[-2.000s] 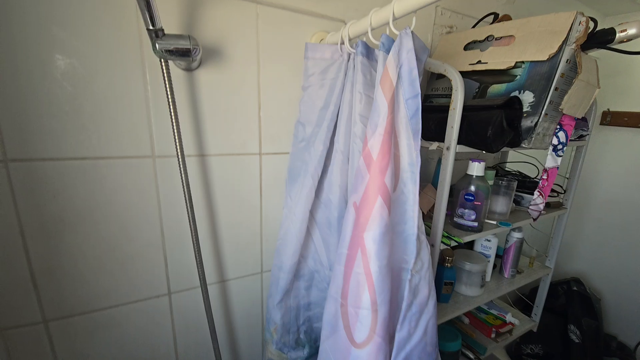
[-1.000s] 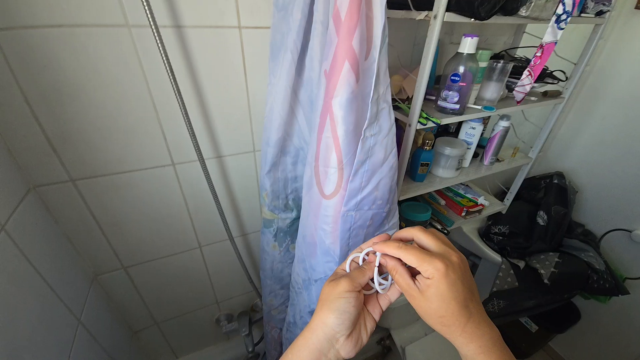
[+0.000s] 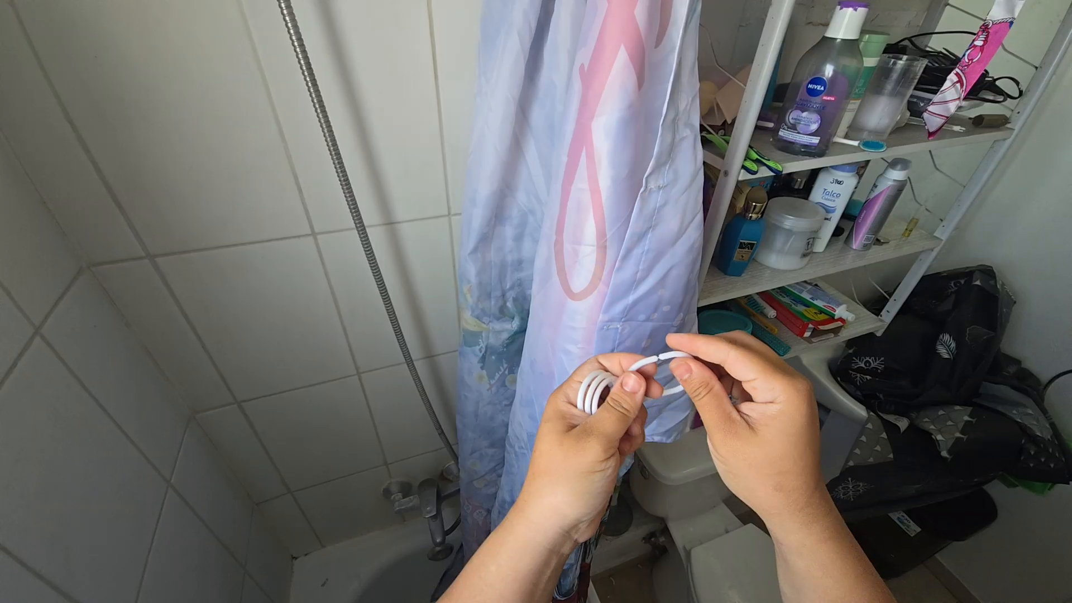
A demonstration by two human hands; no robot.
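Observation:
Several white plastic curtain rings (image 3: 593, 392) are gathered in my left hand (image 3: 595, 435), between the thumb and fingers. One more white ring (image 3: 645, 363) spans both hands, its joint showing at the top. My right hand (image 3: 754, 410) pinches that ring's right side between thumb and index finger. Just behind the hands hangs a blue and lilac fabric shower curtain (image 3: 519, 251) with a pink ribbon-like print. The fingers hide parts of the rings.
A metal shower hose (image 3: 356, 209) runs down the tiled wall to the left, above a tap (image 3: 433, 511) and bathtub (image 3: 335, 578). On the right, a white shelf unit (image 3: 888, 247) holds bottles and jars. A toilet (image 3: 682, 469) stands below, beside black patterned fabric (image 3: 930, 360).
Both hands, out of view two seconds ago, now hold the rings. Since one second ago they have moved apart, with one ring stretched between them. The view has tilted down.

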